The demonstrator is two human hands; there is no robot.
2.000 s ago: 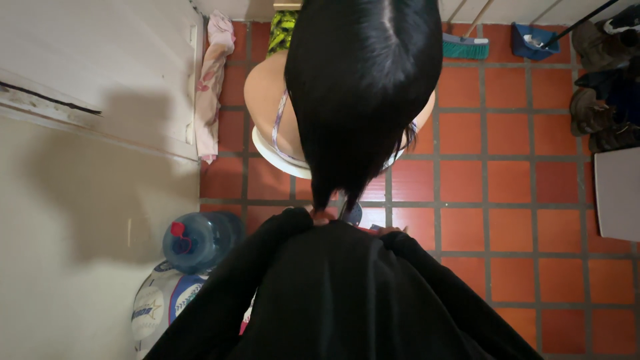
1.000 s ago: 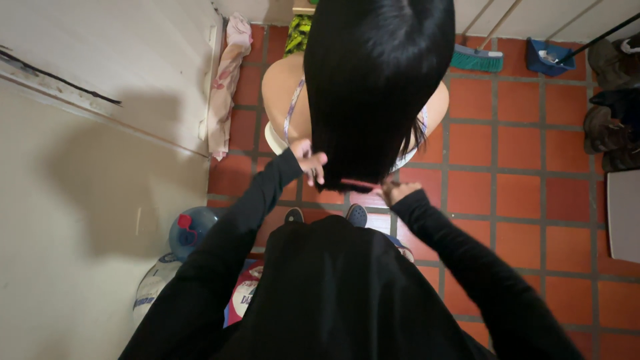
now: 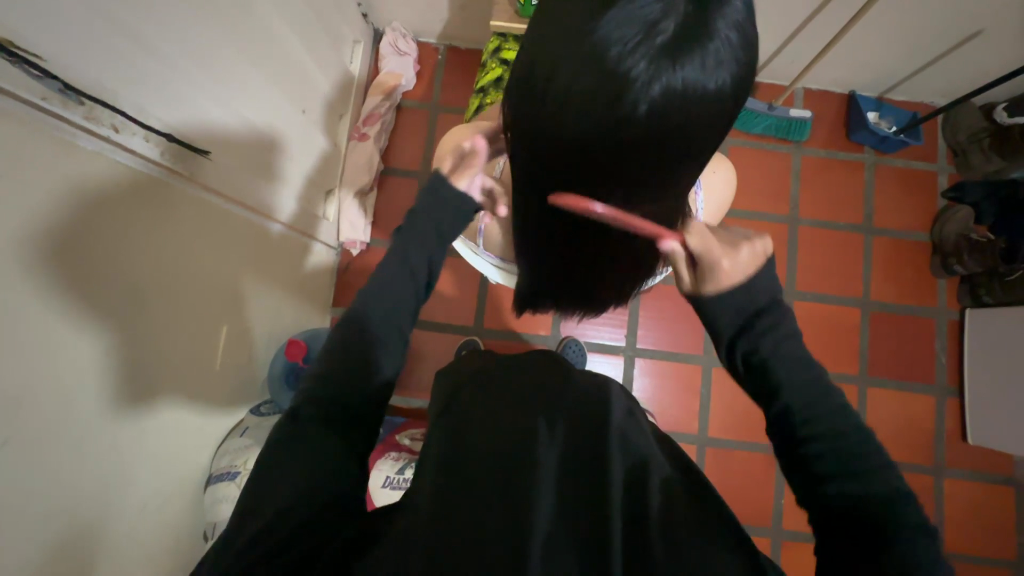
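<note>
Long, straight black hair (image 3: pixel 616 160) hangs down the back of a person who sits on a white seat (image 3: pixel 490 266). My right hand (image 3: pixel 716 254), at the right side of the hair, is closed around one end of a red comb (image 3: pixel 612 216). The comb lies slantwise over the lower half of the hair; its teeth cannot be made out. On the left, my left hand (image 3: pixel 478 178) is beside the hair near the person's shoulder, its fingers apart and slightly blurred, with nothing held. The hair's lower edge is nearly straight.
Pinkish cloth (image 3: pixel 372 144) lies along the left wall. A blue water jug (image 3: pixel 282 376) and filled bags (image 3: pixel 240 472) are at lower left. A green broom (image 3: pixel 774 120), a blue dustpan (image 3: pixel 880 124), shoes (image 3: pixel 964 240) and a white panel (image 3: pixel 994 376) are on the right.
Both hands, at the hair's ends a second ago, are now higher up and wider apart. The comb has moved up from the hair's tips. Two seconds ago the hair was gathered narrow; now it hangs spread.
</note>
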